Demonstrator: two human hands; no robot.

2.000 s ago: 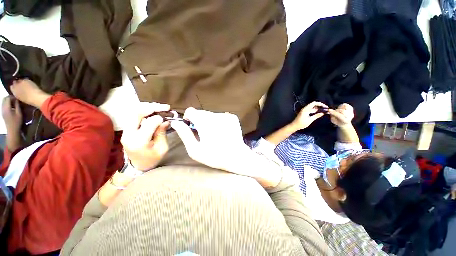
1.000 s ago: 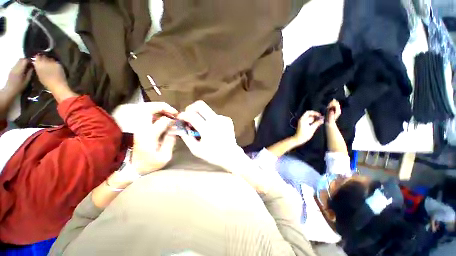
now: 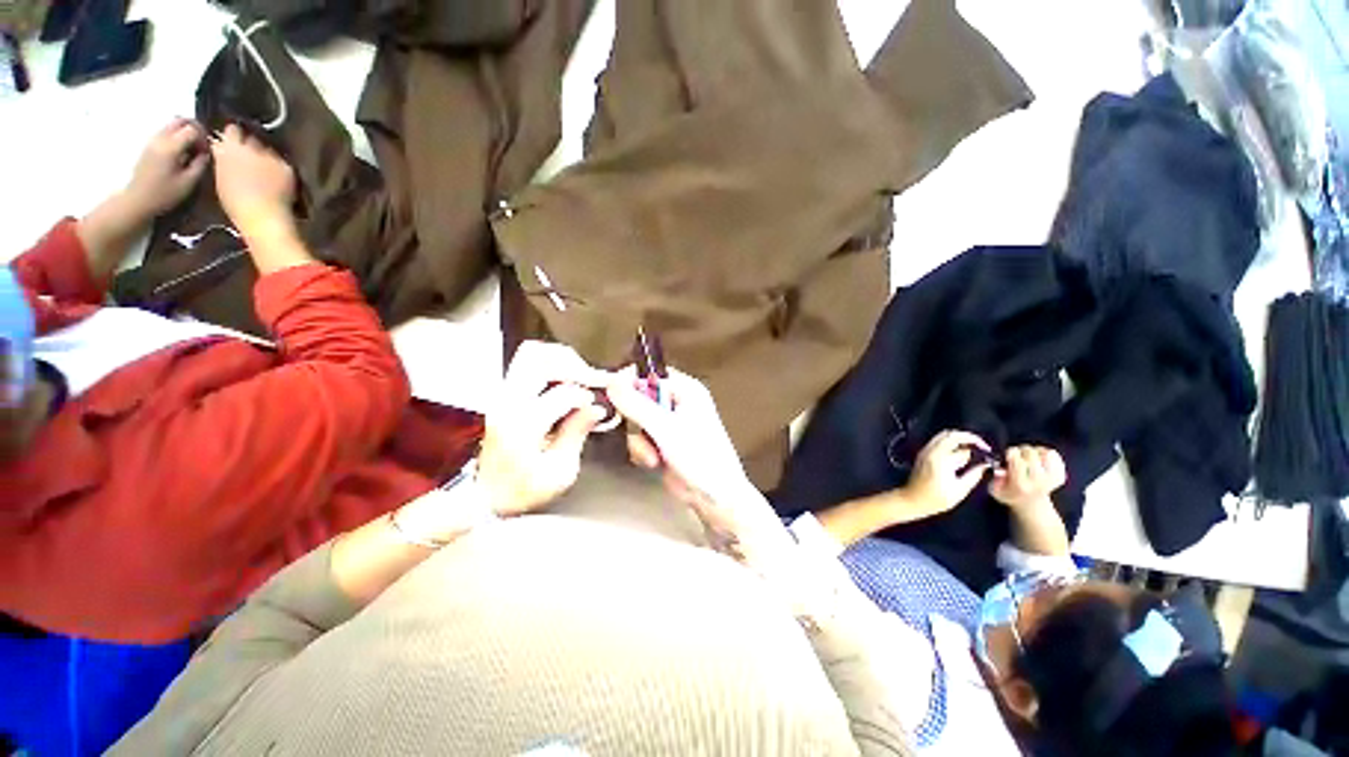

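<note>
Brown trousers [image 3: 695,222] lie spread on the white table in front of me and run down to my lap. Short white cord ends [image 3: 549,287] show on their left side. My left hand [image 3: 536,438] pinches the garment's near edge, with a small pale loop of drawcord [image 3: 607,417] at the fingertips. My right hand [image 3: 681,432] holds thread snips [image 3: 648,355], dark and pointed with a red-pink part, the tip pointing away from me. Its fingertips are close to my left fingertips. The exact pinch is overexposed and partly hidden by the fingers.
A person in a red sleeve [image 3: 333,355] works on dark brown cloth [image 3: 193,274] at left. Another person's hands [image 3: 947,473] work on black garments [image 3: 976,340] at right. A black object [image 3: 107,51] lies at the upper left. Clear plastic [image 3: 1280,89] and dark cords [image 3: 1302,399] lie at right.
The view has shifted, so the scene sits lower and further right. The snips, mostly hidden between my hands before, now point upward from my right hand, and the pale loop shows at my fingertips.
</note>
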